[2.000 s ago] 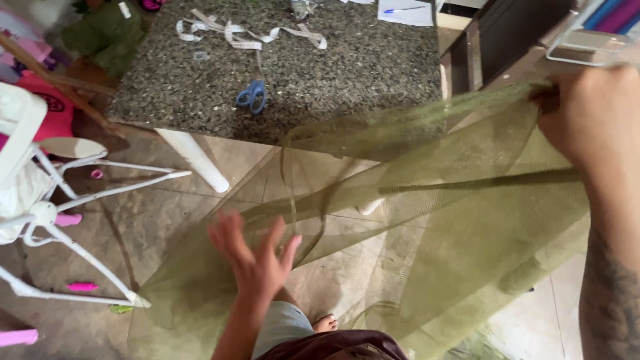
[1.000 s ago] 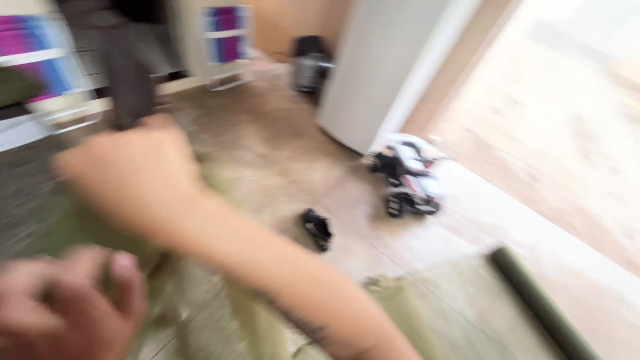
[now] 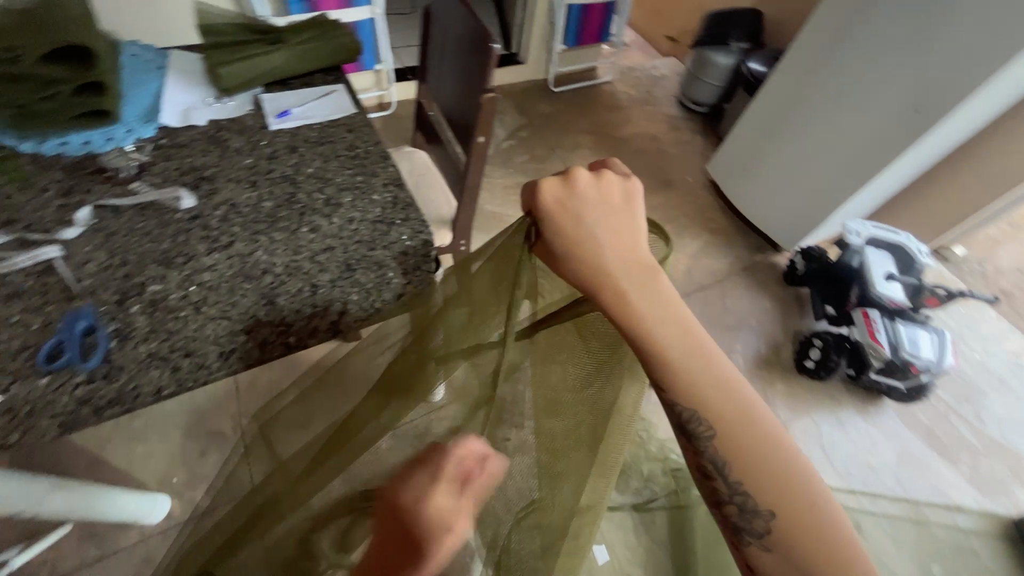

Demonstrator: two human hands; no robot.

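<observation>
My right hand [image 3: 590, 228] is raised near the middle of the view, its fingers closed on the gathered edge of a sheer olive-green tulle fabric [image 3: 496, 376]. The fabric hangs down from it in folds, toward the floor. Lower down, my left hand [image 3: 438, 500] is blurred in front of the hanging tulle, fingers curled; whether it grips any of the fabric cannot be told. To the left, blue-handled scissors [image 3: 74, 340] and a white tape measure [image 3: 120, 204] lie on the granite tabletop [image 3: 264, 232].
Paper with a blue pen [image 3: 308, 106], a light-blue cloth [image 3: 140, 96] and dark green fabric [image 3: 276, 44] lie on the table. Beside it stands a dark wooden chair [image 3: 456, 96]. A toy quad bike [image 3: 876, 312] is on the floor at right, near a white refrigerator [image 3: 840, 112].
The view has swung right, then partly back toward the table. Two seconds ago, my left hand had its fingers spread over the tulle; now they are curled. My right hand still holds the tulle.
</observation>
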